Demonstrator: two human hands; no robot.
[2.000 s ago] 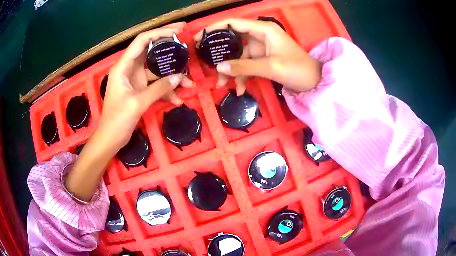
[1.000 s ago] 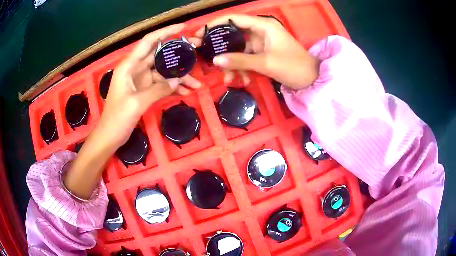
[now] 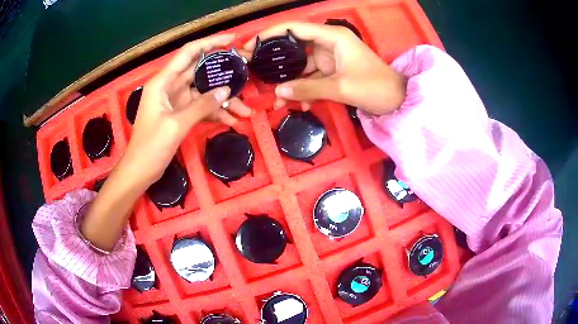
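Note:
My left hand (image 3: 166,104) holds a round watch head (image 3: 220,73) with a silver rim, its thumb at the lower edge of the screen. The black screen shows several small lines of white text. My right hand (image 3: 345,73) holds a black-rimmed watch head (image 3: 277,59) close beside it, thumb at its lower edge. That screen shows fewer, widely spaced text lines. Both watches are above the far part of the red foam tray (image 3: 283,197). The fingers behind the watches are partly hidden.
Several watch heads lie in the tray pockets, such as a dark one (image 3: 261,238) and one with a teal graphic (image 3: 359,283). A thin wooden edge (image 3: 158,54) runs behind the tray on the dark green surface (image 3: 114,38). Pink sleeves cover parts of the tray.
The right watch screen has gone from dense text to a few spaced lines. Since the oldest frame, the left watch has shifted slightly right and its text has changed.

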